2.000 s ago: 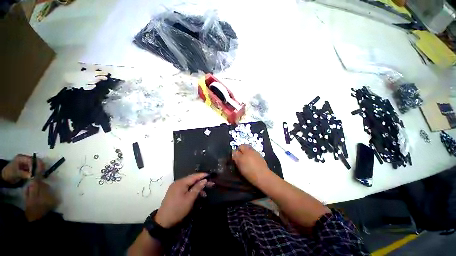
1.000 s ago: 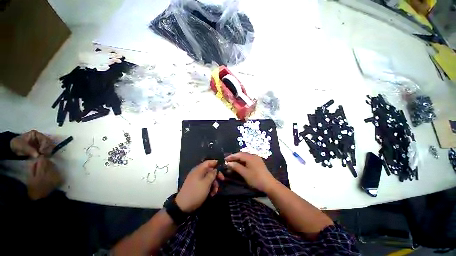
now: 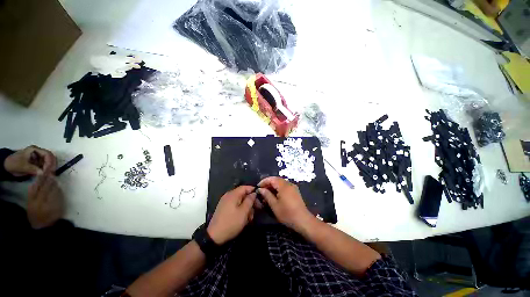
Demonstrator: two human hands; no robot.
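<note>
My left hand (image 3: 232, 212) and my right hand (image 3: 286, 203) meet fingertip to fingertip over the front part of the black mat (image 3: 226, 168). They pinch a small black strap tab (image 3: 257, 189) between them, mostly hidden by the fingers. Whether a white piece is on it cannot be told. A pile of small white pieces (image 3: 295, 160) lies on the mat's back right, just beyond my right hand. One white piece (image 3: 251, 142) lies alone near the mat's back edge.
Behind the mat is a red and yellow tape dispenser (image 3: 272, 107). At right are a blue pen (image 3: 347, 181), two heaps of dotted tabs (image 3: 380, 154) and a phone (image 3: 430, 200). At left are plain tabs (image 3: 104, 104), small rings (image 3: 136, 175) and a neighbour's hands (image 3: 43, 197).
My right hand has come from the white pile to my left hand, and both now meet at the tab. Over the last second the fingers have closed together slightly. The view has shifted.
</note>
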